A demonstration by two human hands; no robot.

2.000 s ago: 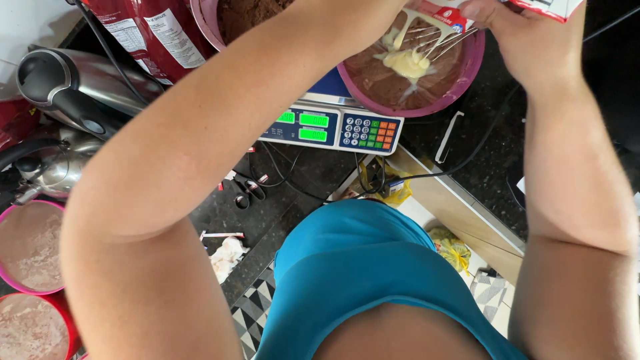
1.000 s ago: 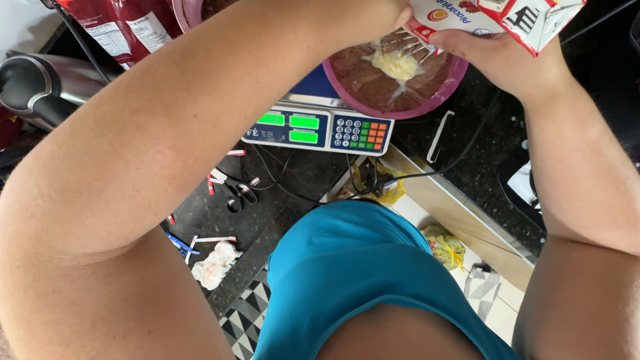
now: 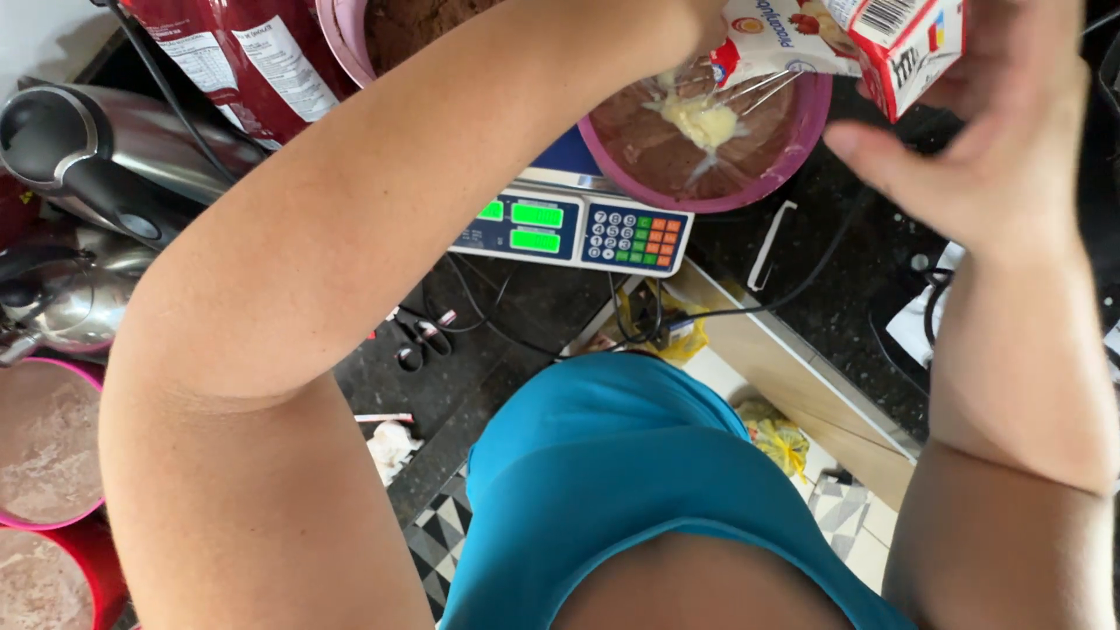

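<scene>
My left hand (image 3: 687,31) grips the left end of a red and white carton (image 3: 787,39) at the top; its fingertips are partly cut off. The carton looks flattened there and boxy at its right end. Beside that end my right hand (image 3: 989,149) has its thumb spread away; its other fingers are blurred and partly behind the carton. Below the carton, a pink-rimmed bowl (image 3: 809,140) holds a brown mixture with a pale yellow creamy blob (image 3: 704,122) on it. Thin pale strands or wires run from the blob toward the carton. The bowl sits on a digital scale (image 3: 569,236).
Left are a steel kettle (image 3: 114,149), a metal pot (image 3: 70,289), dark red packages (image 3: 236,52) and two tubs of powdery brown contents (image 3: 44,437). Another pink-rimmed bowl (image 3: 337,26) stands at the top. Black scissors (image 3: 420,337), cables and a white strip (image 3: 772,245) lie on the dark counter.
My right thumb has come away from the carton, where it pressed one second ago. The carton's boxy end points more steeply downward. The pale blob remains on the brown mixture.
</scene>
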